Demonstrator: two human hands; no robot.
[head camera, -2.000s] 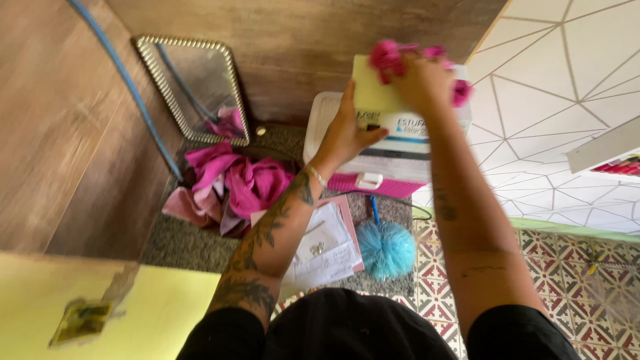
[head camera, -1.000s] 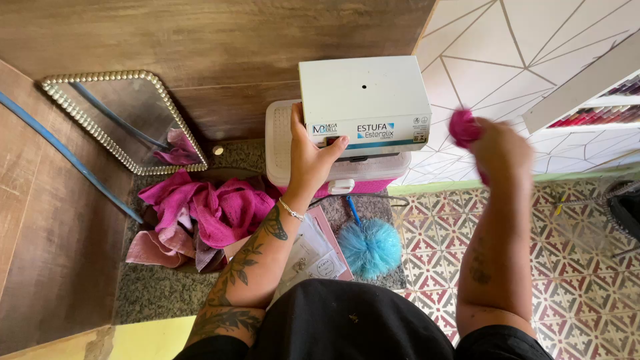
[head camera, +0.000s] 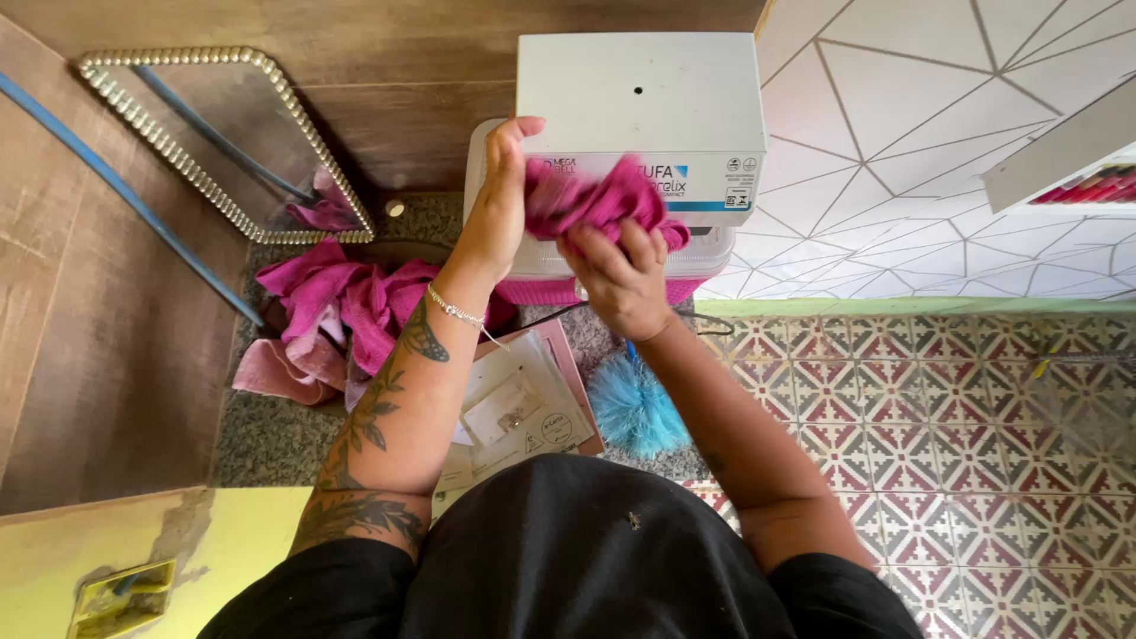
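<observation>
A white metal sterilizing oven (head camera: 639, 98) with a printed front panel is above a lidded plastic box (head camera: 603, 266) with a pink base. My left hand (head camera: 506, 195) is at the oven's left side, thumb near its front edge; how firmly it holds the oven cannot be seen. In my right hand (head camera: 621, 275) is a bunched magenta cloth (head camera: 595, 200), slightly blurred, against the oven's front panel and covering part of the print.
A mirror with a beaded frame (head camera: 328, 169) leans on the wood-look wall. Pink and magenta towels (head camera: 355, 302) lie in a heap on the granite counter (head camera: 266, 444). Papers (head camera: 524, 399) and a blue fluffy duster (head camera: 635, 404) are nearer me. A blue hose (head camera: 124, 195) runs at left.
My right hand, out at the right of the oven one second ago, is now at its front with the magenta cloth. My left hand has shifted from the front's lower edge to the left side.
</observation>
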